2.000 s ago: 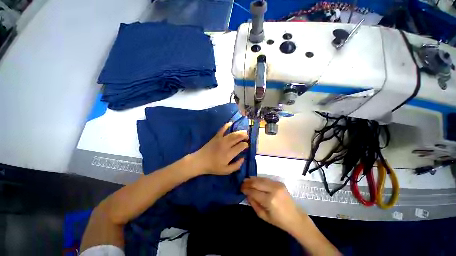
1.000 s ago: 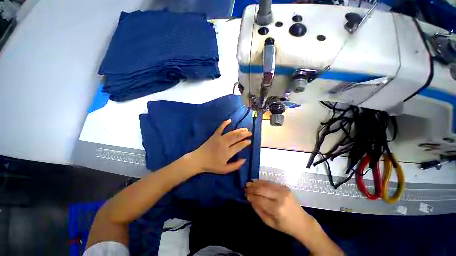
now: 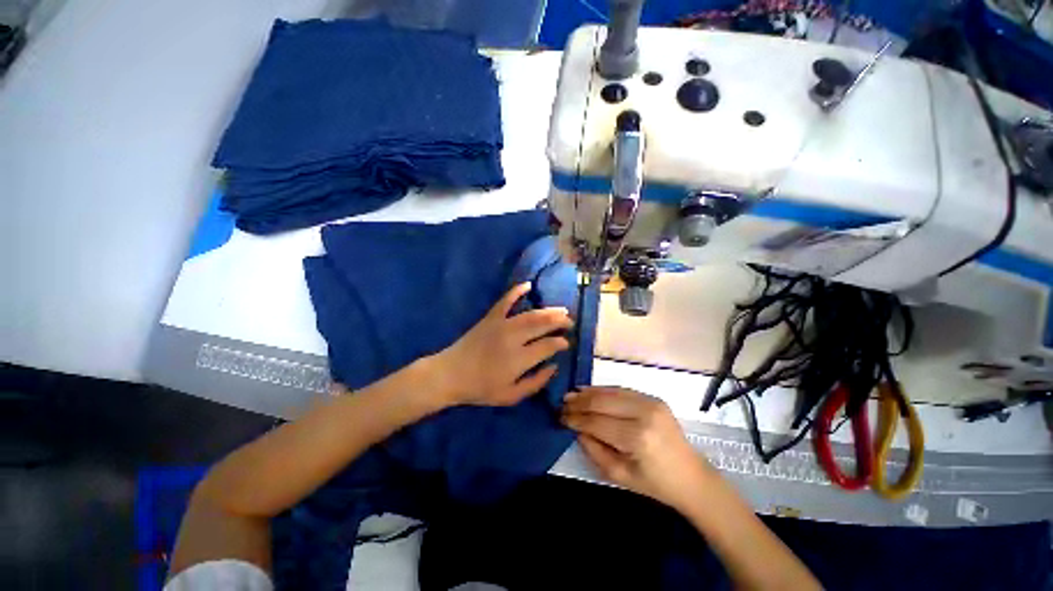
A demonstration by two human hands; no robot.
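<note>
A navy garment piece [image 3: 404, 300] lies on the machine table, with its right edge under the presser foot [image 3: 589, 268]. My left hand [image 3: 502, 352] lies on the cloth with fingers spread, left of a narrow folded strip [image 3: 585, 335]. The cloth is bunched up in a small raised fold just above my left fingertips. My right hand [image 3: 624, 433] pinches the cloth at the strip's lower part near the table's front edge. The white sewing machine [image 3: 739, 150] stands over the cloth; the needle tip is too small to make out.
A stack of navy panels [image 3: 364, 110] lies at the back left. Black cords [image 3: 820, 335] lie right of the needle, beside red and yellow scissor handles [image 3: 883, 444]. A blue crate [image 3: 162, 520] is at the lower left. A printed ruler [image 3: 271, 367] runs along the table front.
Since a second ago, the cloth above my left fingers has humped into a fold. My right hand has moved slightly up along the strip. The camera view has shifted a little.
</note>
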